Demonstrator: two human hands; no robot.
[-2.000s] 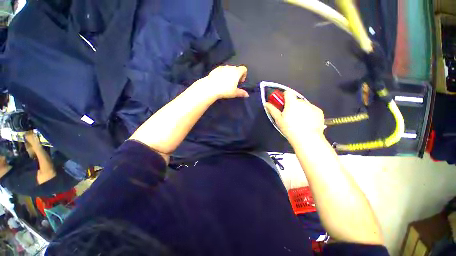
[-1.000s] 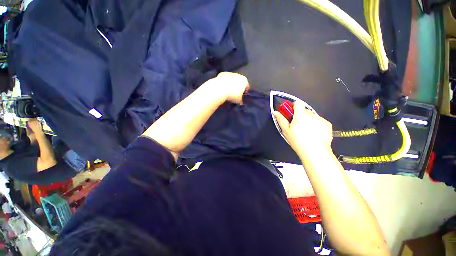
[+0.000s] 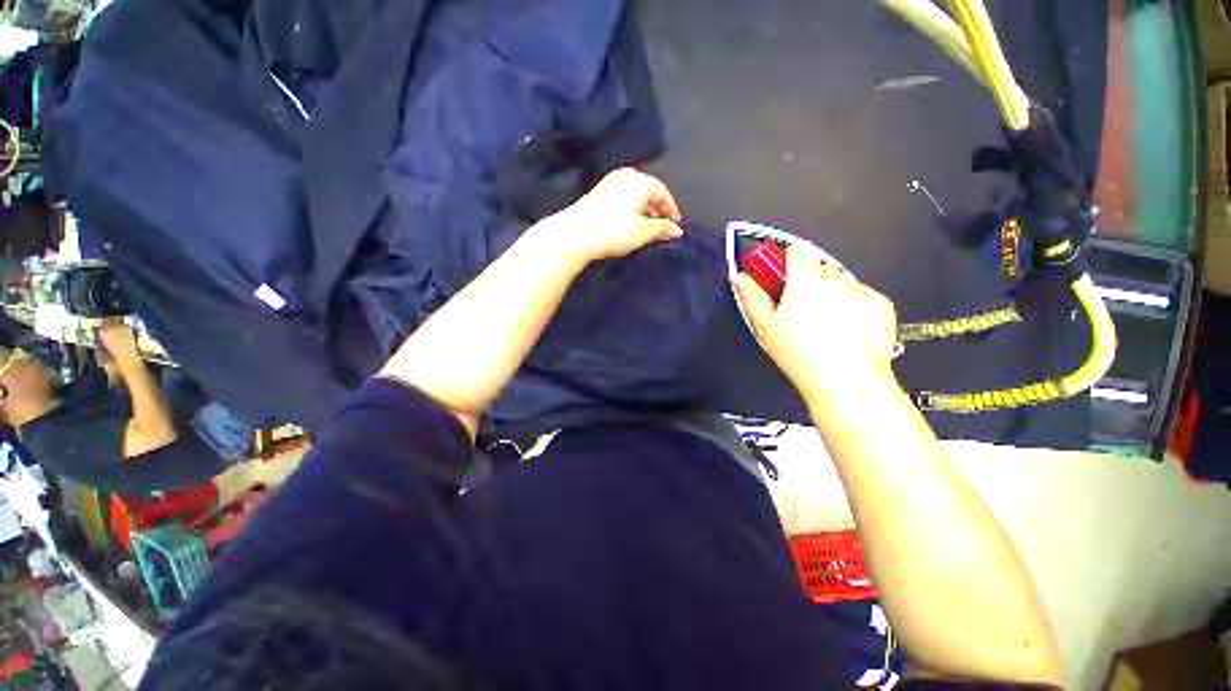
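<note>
A large rumpled dark navy garment piece (image 3: pixel 540 311) covers the left and middle of the pressing table, with a small white label (image 3: pixel 271 296) on it. My left hand (image 3: pixel 618 216) is over its right edge, thumb and fingertips close together at the cloth. My right hand (image 3: pixel 830 317) is closed on the steam iron (image 3: pixel 766 266), which has a red top part and a pale-rimmed pointed soleplate. The iron's tip points up and left, just right of my left fingertips. The cloth under the soleplate is hidden.
Yellow hoses (image 3: pixel 1100 338) curve behind the iron at the right, by a dark rack (image 3: pixel 1134 358) at the table's edge. Another person (image 3: pixel 115 432) sits at a machine at the left. A red basket (image 3: pixel 830 564) and a teal basket (image 3: pixel 169 564) stand below table height.
Over the two seconds the left hand's fingers close at the cloth edge, then loosen slightly. The view shifts a little; the right hand stays on the iron, which stays near the same place.
</note>
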